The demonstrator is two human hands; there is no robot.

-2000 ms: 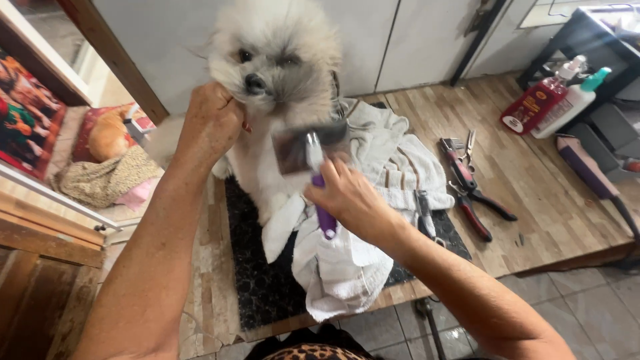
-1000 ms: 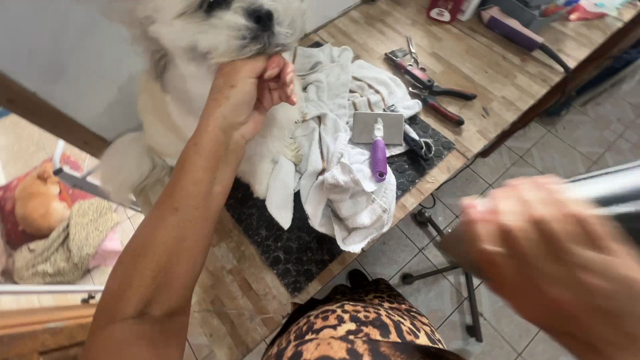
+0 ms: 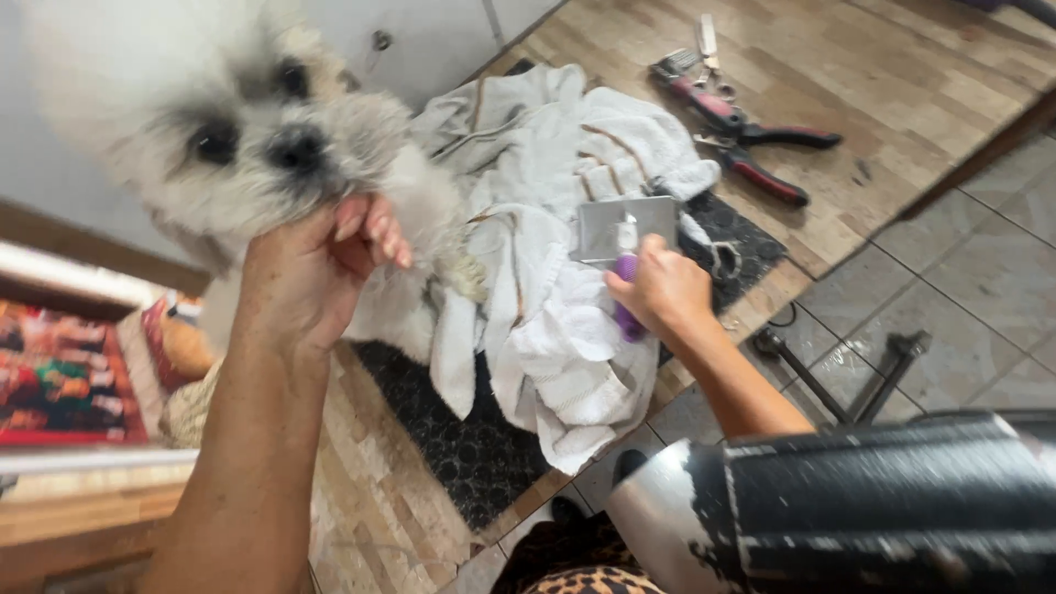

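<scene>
A fluffy white dog [image 3: 297, 157] sits upright at the left of the table, its face toward me. My left hand [image 3: 330, 256] is under its chin with the fingers curled, apparently closed on chin fur or skin. Over the crumpled white towel [image 3: 569, 355], my right hand [image 3: 664, 289] has its fingers on the purple handle of a slicker brush [image 3: 602, 231], whose flat grey back faces up. Below my right forearm, a worn black dryer nozzle [image 3: 858, 503] juts in from the lower right. The towel lies partly on a dark patterned mat [image 3: 462, 445].
Red-and-black pliers-like clippers [image 3: 734, 132], a small clipper head [image 3: 676, 62] and metal scissors [image 3: 707, 45] lie at the table's back. Dark metal stand legs [image 3: 833, 388] are on the tiled floor at right. A second, tan animal [image 3: 186, 346] lies at far left.
The brush was in my right hand, then lay on the towel while that hand was off to the right by the dryer. Now the right hand is back on the brush handle, and the nozzle reaches farther in.
</scene>
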